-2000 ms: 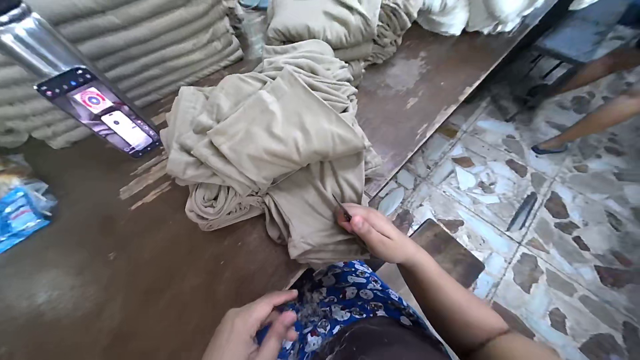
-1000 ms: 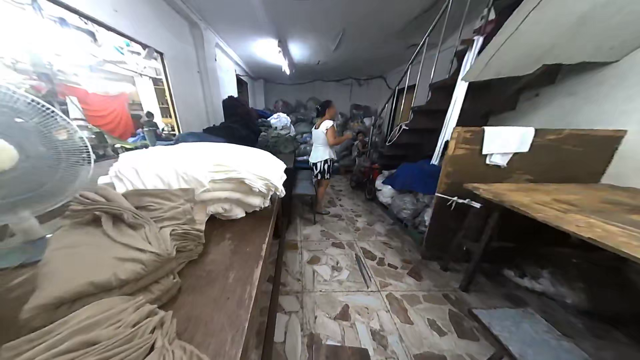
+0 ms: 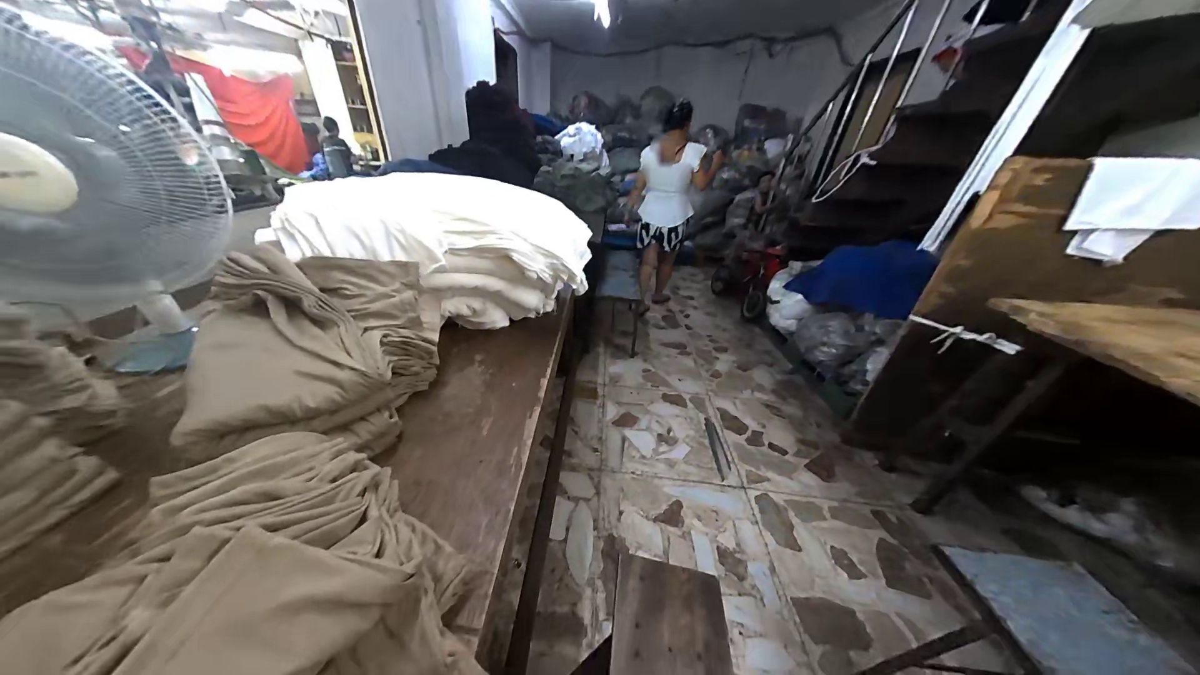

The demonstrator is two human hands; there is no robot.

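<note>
Neither of my hands shows in the head view. A pile of beige cloth (image 3: 234, 600) lies nearest to me on the wooden table (image 3: 478, 403). Behind it rests a second stack of folded beige cloth (image 3: 281, 356), with a thick heap of white cloth (image 3: 422, 234) farther along the same table. More beige cloth (image 3: 37, 469) is stacked at the left edge.
An electric fan (image 3: 94, 159) stands at the left. A wooden stool (image 3: 670, 614) and a bluish stool (image 3: 1069, 600) stand on the stone-patterned floor. A person (image 3: 667, 187) is farther down the aisle, near bagged goods. At right are a wooden table (image 3: 1116, 337) and stairs.
The view has swung up from the beige cloth to the room, and both my hands have left it. The person down the aisle now faces away, having been side-on a second ago.
</note>
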